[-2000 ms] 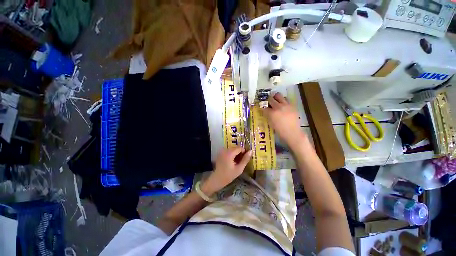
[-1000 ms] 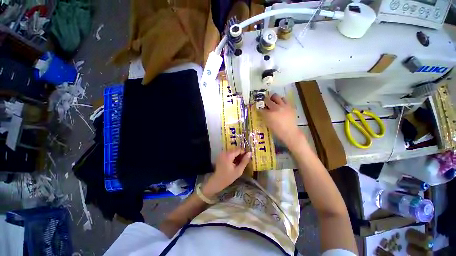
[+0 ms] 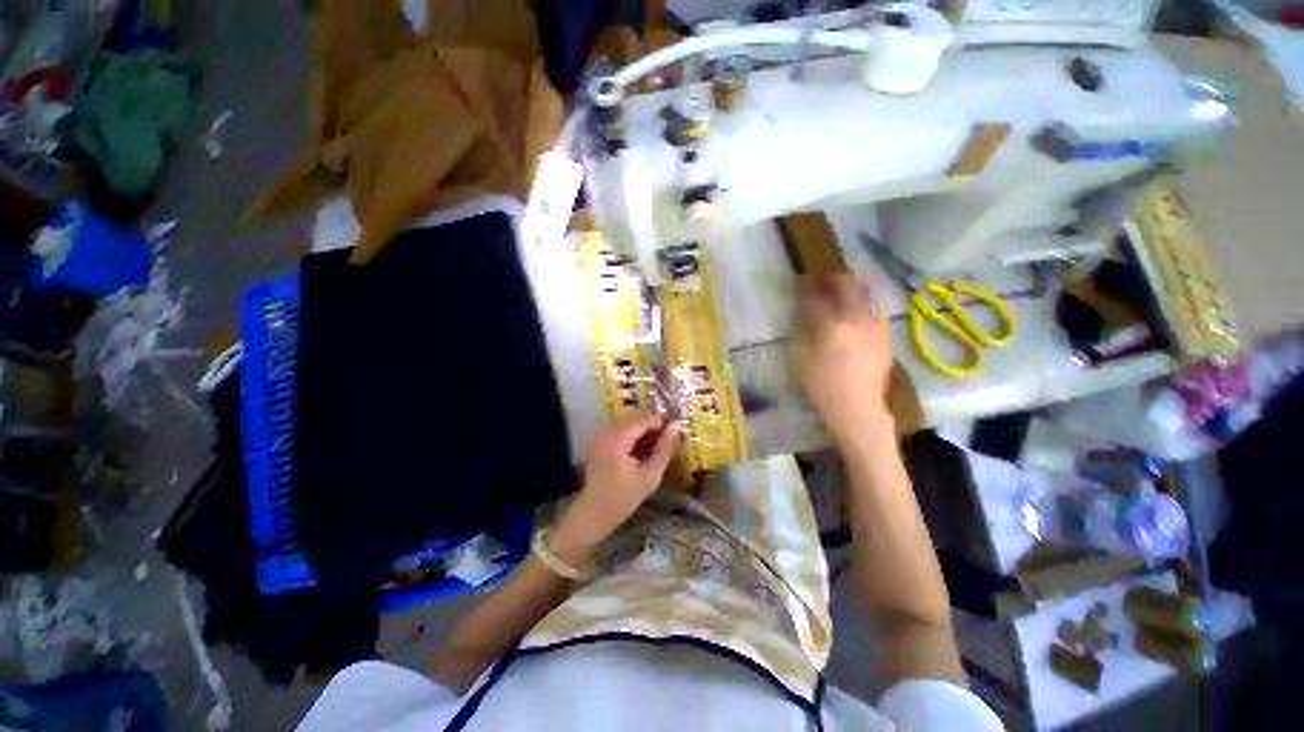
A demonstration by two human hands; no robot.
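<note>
The white sewing machine (image 3: 801,136) stands in front of me, its needle area blurred. A thin dark, shiny strip (image 3: 659,375) runs between the yellow tapes (image 3: 708,379) towards my lap. My left hand (image 3: 618,465) pinches the near end of this strip below the needle. My right hand (image 3: 847,350) is blurred and lies over the folded brown fabric strips (image 3: 815,246), right of the needle; whether its fingers grip them cannot be told. The yellow-handled scissors (image 3: 961,326) lie just right of that hand.
A black fabric stack (image 3: 429,379) lies over a blue basket (image 3: 272,443) on the left. Brown fabric (image 3: 443,122) is heaped behind it. A clear bottle (image 3: 1137,522) and a white shelf with small brown pieces (image 3: 1094,672) are at lower right. Scraps litter the floor.
My right hand has moved right, from beside the presser foot to the brown strips. My left hand stays at the shiny strip. The whole view has shifted and blurred.
</note>
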